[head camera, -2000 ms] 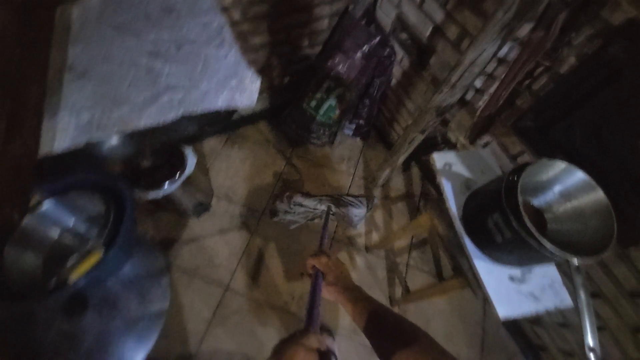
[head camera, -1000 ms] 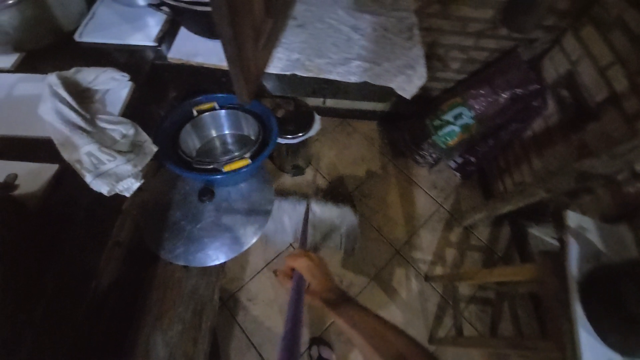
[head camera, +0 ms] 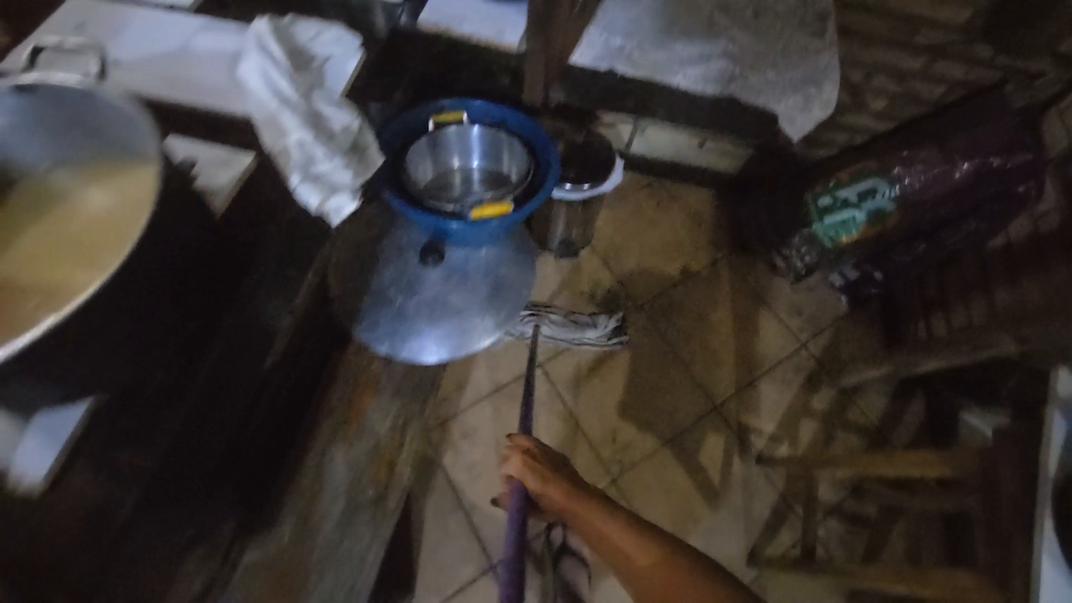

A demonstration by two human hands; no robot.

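My right hand (head camera: pixel 538 476) is closed around the purple pole (head camera: pixel 514 536) of a floor mop, its forearm coming in from the lower right. At the pole's far end a striped, whitish mop cloth (head camera: pixel 578 327) lies on the tiled floor, just right of a large round metal lid (head camera: pixel 448 293). Above the lid, a blue plastic basin (head camera: pixel 469 230) holds a metal pot (head camera: pixel 469 159) with yellow handle grips. Out of view is my left hand.
A large pot (head camera: pixel 138 243) with pale liquid stands at left, near a white cloth (head camera: pixel 306 126). A bin (head camera: pixel 569 222) stands behind the lid. A dark plastic sack (head camera: pixel 938 197) leans at upper right; a wooden stool (head camera: pixel 879 465) is at lower right.
The view has swung left, bringing in the large pot. My left hand, low on the pole two seconds ago, is no longer in view. The mop head now lies close beside the round lid.
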